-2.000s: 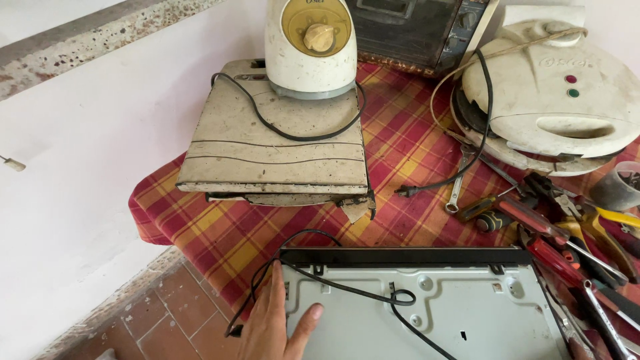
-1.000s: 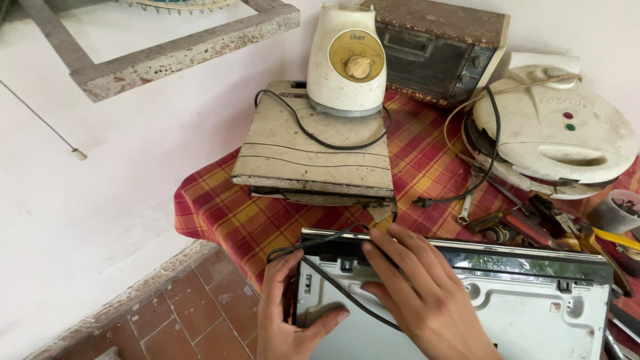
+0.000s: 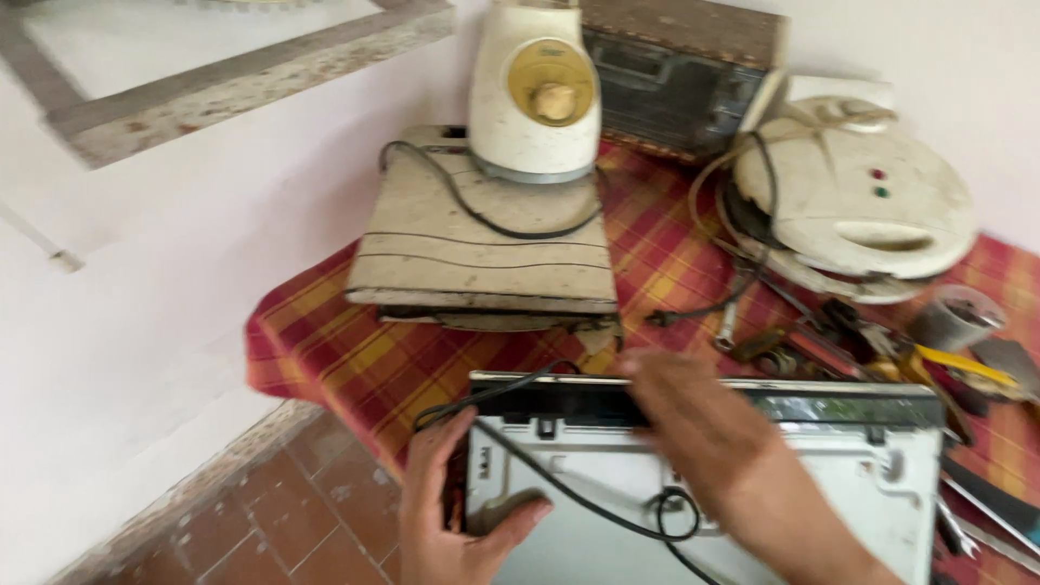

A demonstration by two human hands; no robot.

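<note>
A flat metal-cased appliance (image 3: 601, 479) with a glossy black front strip lies at the near edge of the checked cloth. My left hand (image 3: 455, 504) grips its left corner, fingers at the side and thumb on the metal face. My right hand (image 3: 715, 447), blurred, reaches across the black strip with its fingertips at the far edge; whether it grips anything cannot be told. A thin black cable (image 3: 585, 505) runs from beside my left fingers over the metal face and makes a small loop near my right wrist.
A blender base (image 3: 532, 106) stands on a beige flat appliance (image 3: 487, 268) behind. A toaster oven (image 3: 674, 81) and a round white appliance (image 3: 861, 195) stand farther back. Wrenches, pliers and screwdrivers (image 3: 829, 349) lie at right beside a cup (image 3: 959, 317). A stone-edged ledge (image 3: 268, 81) juts out upper left.
My right hand, not in view two seconds ago, came over the appliance and now reaches to its far edge. My left hand stays at the left corner.
</note>
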